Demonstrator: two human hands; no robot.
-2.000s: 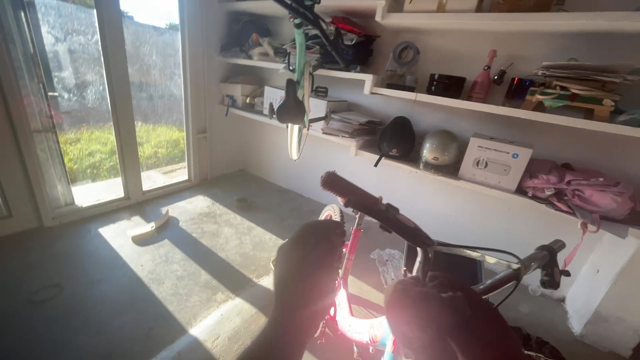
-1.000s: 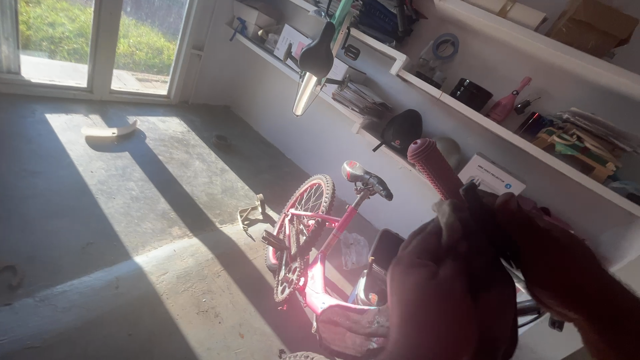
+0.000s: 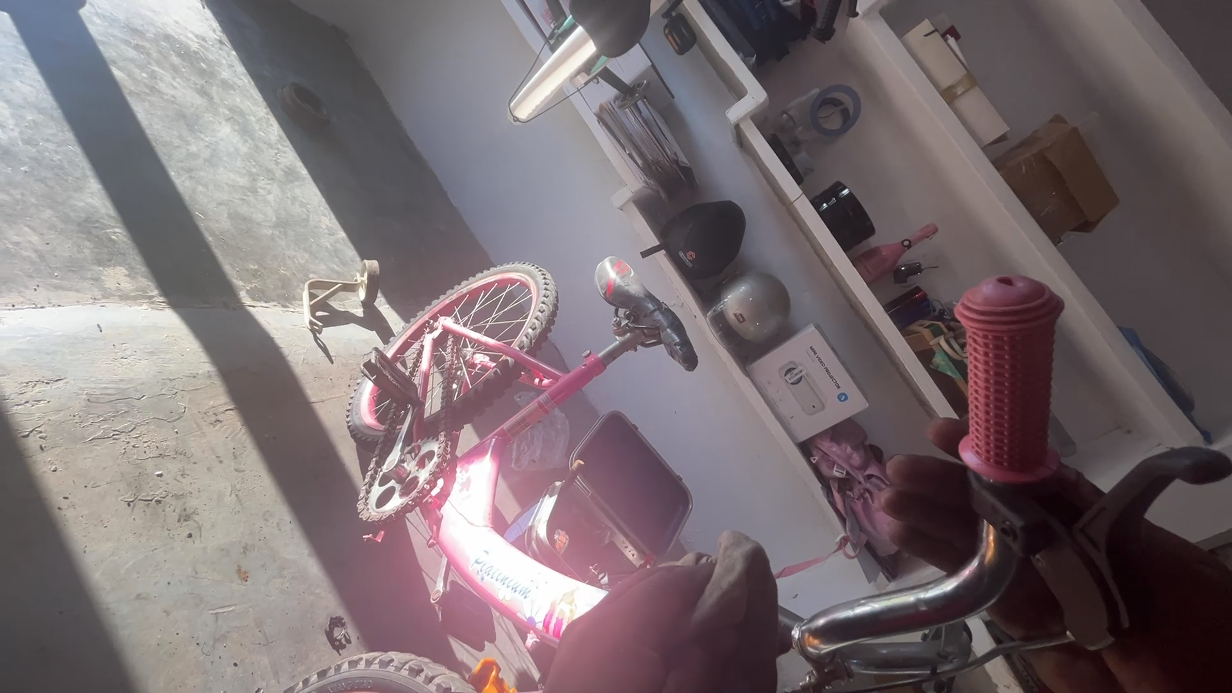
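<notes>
A pink children's bicycle (image 3: 551,397) stands tilted in view, its seat and rear wheel toward the upper middle and its chromed handlebar (image 3: 914,606) at the lower right. The ribbed pink rubber grip (image 3: 1011,385) sits on the bar end, above a brake lever (image 3: 1145,500). My right hand (image 3: 1039,568) is behind and around the bar at the grip's base, its fingers showing left of the grip. My left hand (image 3: 674,616), dark in shadow, is curled near the bar's middle and in front of the frame; what lies inside it is hidden.
Wall shelves hold a black helmet (image 3: 705,237), a grey helmet (image 3: 751,306), a projector box (image 3: 807,383), pink fabric and a cardboard box (image 3: 1056,178). An open black case (image 3: 630,481) lies beyond the frame. A metal bracket (image 3: 337,294) and part of another tyre (image 3: 380,674) are on the floor.
My left hand has come away from the grip, down and to the left. The grip, covered in part by both hands a second ago, now shows whole. The view has tilted strongly.
</notes>
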